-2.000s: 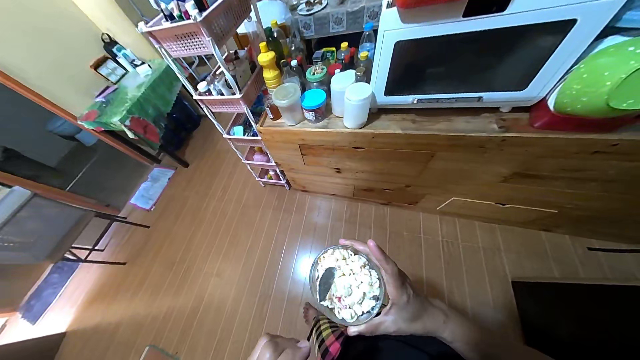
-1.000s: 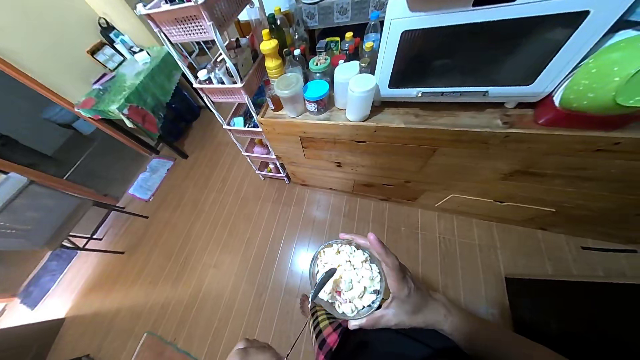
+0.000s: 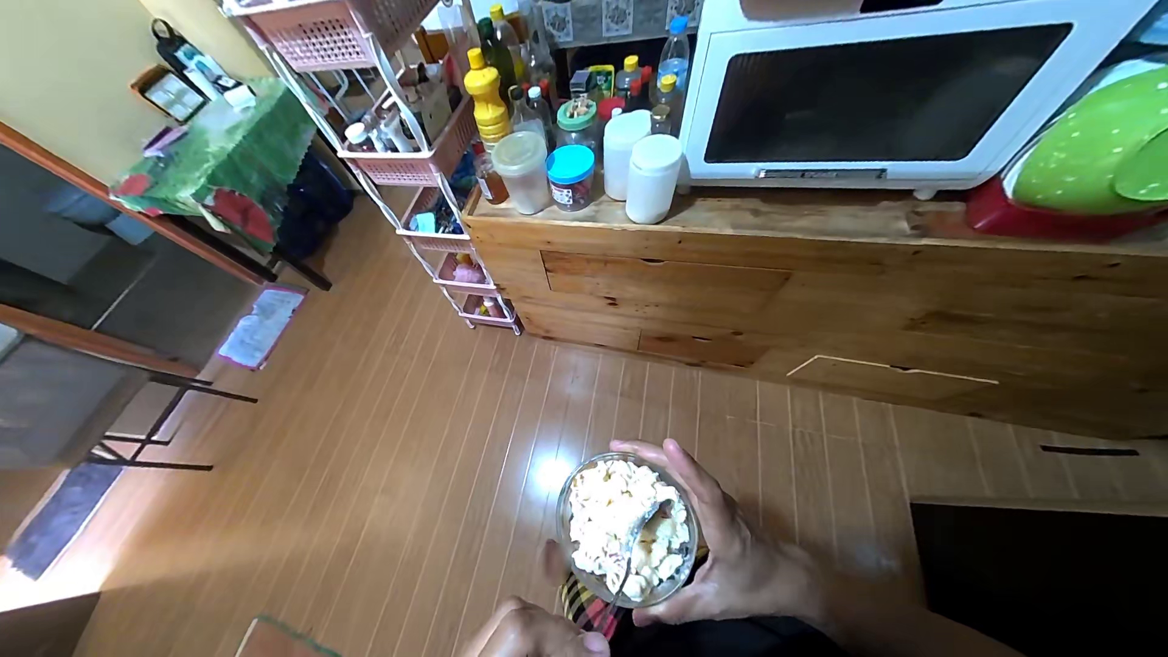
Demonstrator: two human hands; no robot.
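A round glass bowl (image 3: 564,538) full of pale, chunky, creamy food (image 3: 607,511) is near the bottom middle. My right hand (image 3: 721,557) wraps around its right side, fingers at the far rim and thumb at the near side. A metal spoon (image 3: 630,552) dips into the food, its bowl partly covered, with the handle running down toward my left hand (image 3: 538,631). That hand is closed at the bottom edge, near the handle's end; its grip is partly cut off by the frame. Below the bowl show plaid cloth and dark clothing.
A wooden cabinet (image 3: 675,297) crosses the far side, bearing a white microwave oven (image 3: 876,173), bottles, white jars (image 3: 653,178) and a green polka-dot item (image 3: 1095,146). A pink basket rack (image 3: 392,169) stands at its left end. A green-covered table (image 3: 219,160) is farther left. A dark rectangular object (image 3: 1040,575) lies lower right.
The spoon has moved from the bowl's left side to the right part of the food. My left hand has shifted right, closer to the bowl. My right hand still holds the bowl.
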